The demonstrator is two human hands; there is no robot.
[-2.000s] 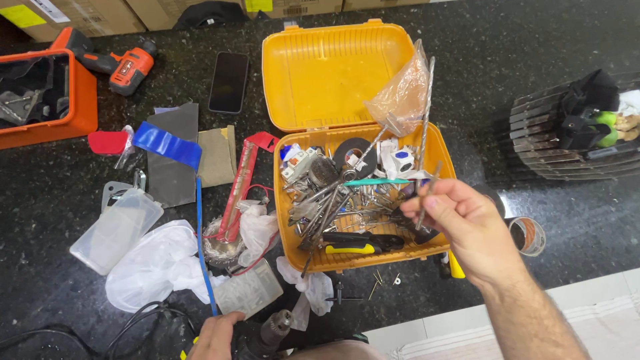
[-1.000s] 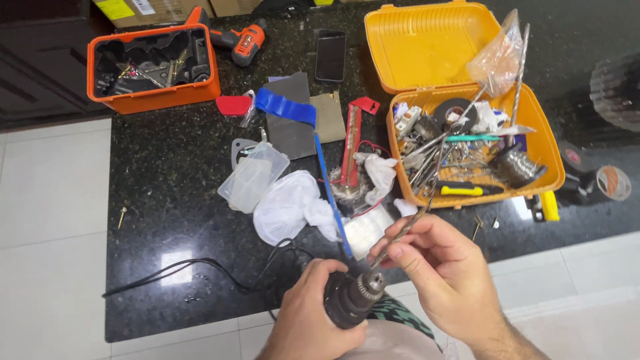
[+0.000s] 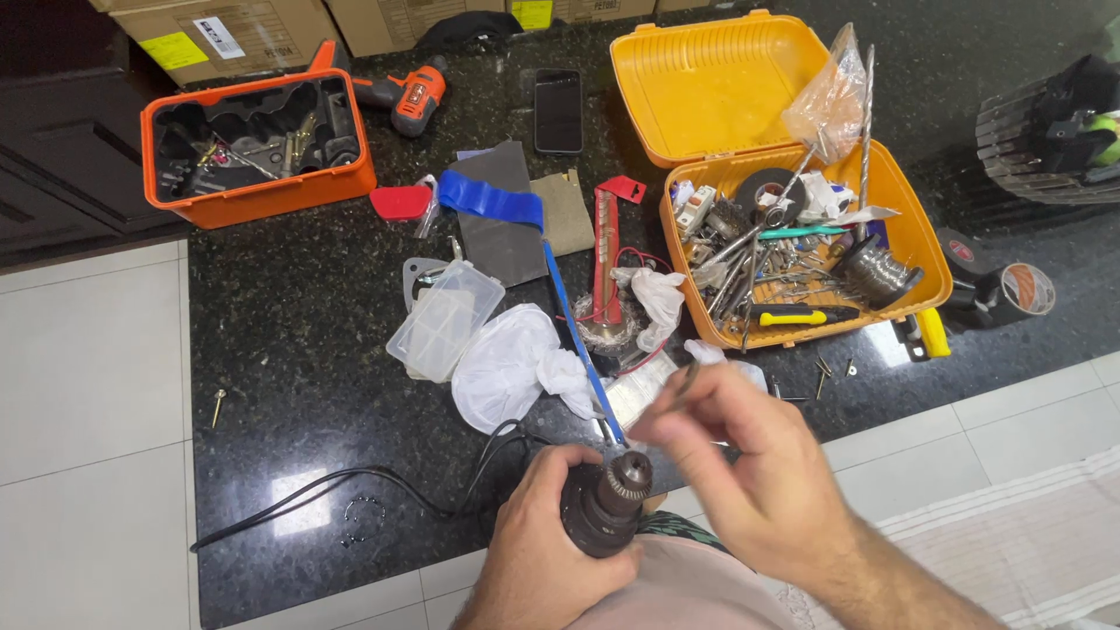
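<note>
My left hand (image 3: pixel 547 542) is wrapped around the body of a corded power drill (image 3: pixel 604 512) near the counter's front edge. The drill's geared chuck (image 3: pixel 632 475) points up, and no bit stands in it. Just above and to the right of the chuck, my right hand (image 3: pixel 744 455) pinches a drill bit (image 3: pixel 689 381), partly hidden by the fingers and blurred. Behind that hand lies the open yellow toolbox (image 3: pixel 682 289), holding loose bits, a wire spool (image 3: pixel 878 271), black tape (image 3: pixel 770 194) and a utility knife (image 3: pixel 801 315).
An orange case (image 3: pixel 271 199) and an orange-black cordless drill (image 3: pixel 418 96) are at the back left. A phone (image 3: pixel 558 112), a blue hacksaw blade (image 3: pixel 582 341), a clear plastic box (image 3: pixel 444 324), white bags (image 3: pixel 505 367) and a black cord (image 3: pixel 376 471) lie on the granite counter.
My right hand has moved from over the toolbox to beside the chuck. My left hand, at the lower edge two seconds ago, now shows holding the drill. The view has shifted.
</note>
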